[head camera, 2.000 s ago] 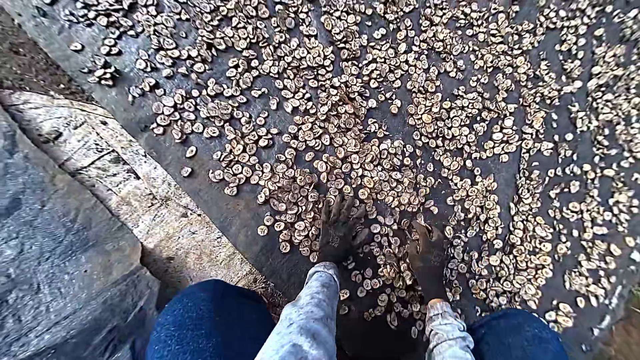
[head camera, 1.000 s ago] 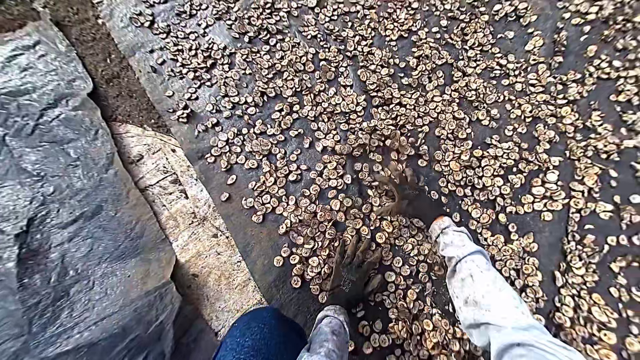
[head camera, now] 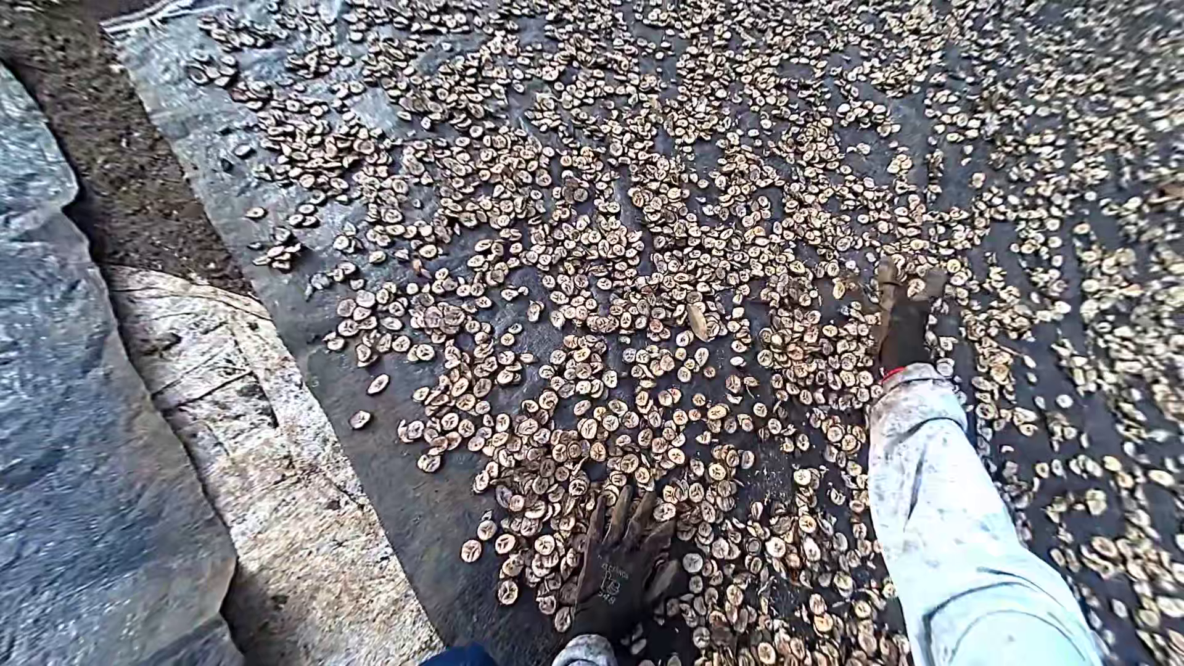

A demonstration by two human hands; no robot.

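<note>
Many small, pale, dried round slices [head camera: 592,361] with dark rims lie scattered over a dark ground sheet [head camera: 370,462]; their exact kind I cannot tell. My left hand [head camera: 622,564], in a dark work glove, lies palm down on the slices at the bottom centre, fingers spread and pointing forward. My right hand [head camera: 906,314], in a dark glove too, reaches farther forward at the right and touches the slices. Its fingers are partly hidden and blurred, so its grip cannot be told.
To the left of the sheet are a strip of bare soil [head camera: 139,176] and a pale, cracked slab or sheet [head camera: 277,481]. A grey plastic tarp [head camera: 83,416] covers the far left. A blue-clad knee [head camera: 458,657] shows at the bottom edge.
My right hand has moved forward and to the right, away from my left hand, which stays low among the slices. The two hands are farther apart now.
</note>
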